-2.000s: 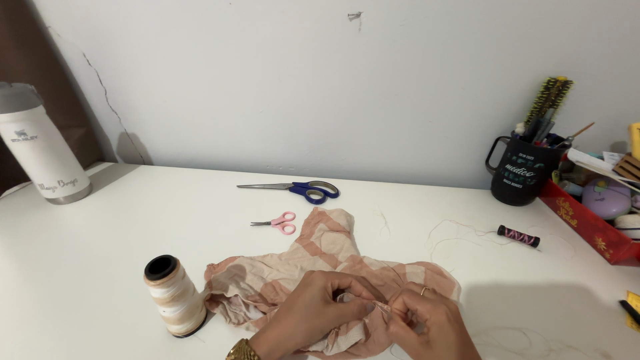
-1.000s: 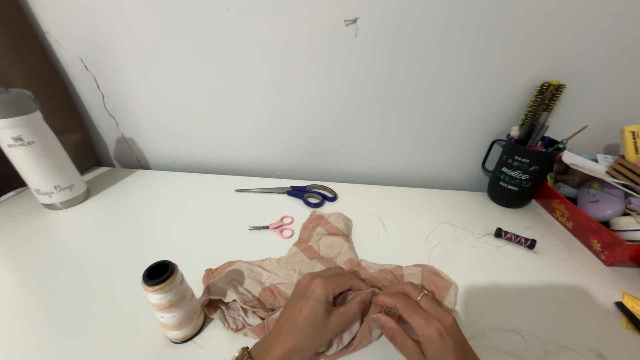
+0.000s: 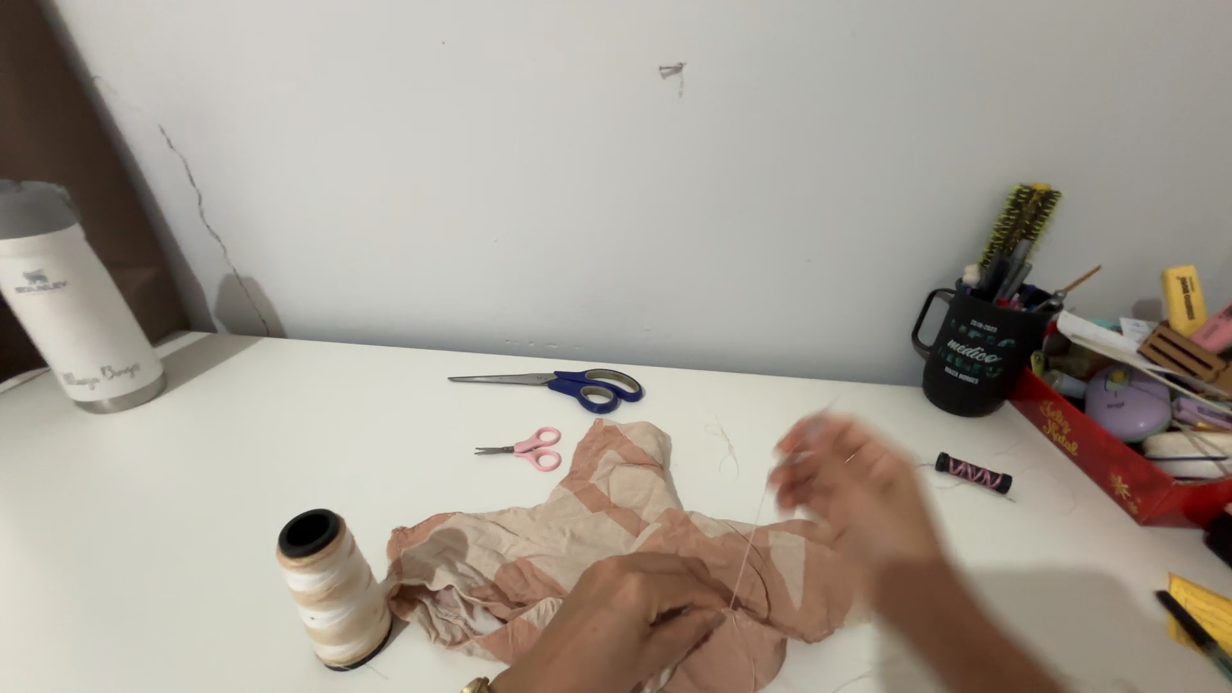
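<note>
A pink and cream patterned cloth (image 3: 626, 491) lies crumpled on the white table. My left hand (image 3: 635, 616) pinches a fold of it near the front. Raised above the cloth's right side is my right hand (image 3: 847, 481), blurred, its fingertips together; a light thread (image 3: 747, 563) runs taut from the cloth up to them. Whether a needle is between those fingers is too blurred to tell. Left of the cloth stands a cone of white and beige thread (image 3: 337, 597). Behind it lie small pink-handled scissors (image 3: 535, 449) and larger blue-handled scissors (image 3: 587, 387).
A small dark spool with pink thread (image 3: 974, 474) lies at the right, before a black mug (image 3: 982, 356) holding a brush and pens. Beside that is a red box (image 3: 1097, 452) of small items. A white bottle (image 3: 77, 318) stands far left; loose thread ends (image 3: 724, 448) lie behind the cloth.
My right hand has lifted away from the cloth, up and to the right, and a thread now stretches between them. My left hand has stayed on the cloth.
</note>
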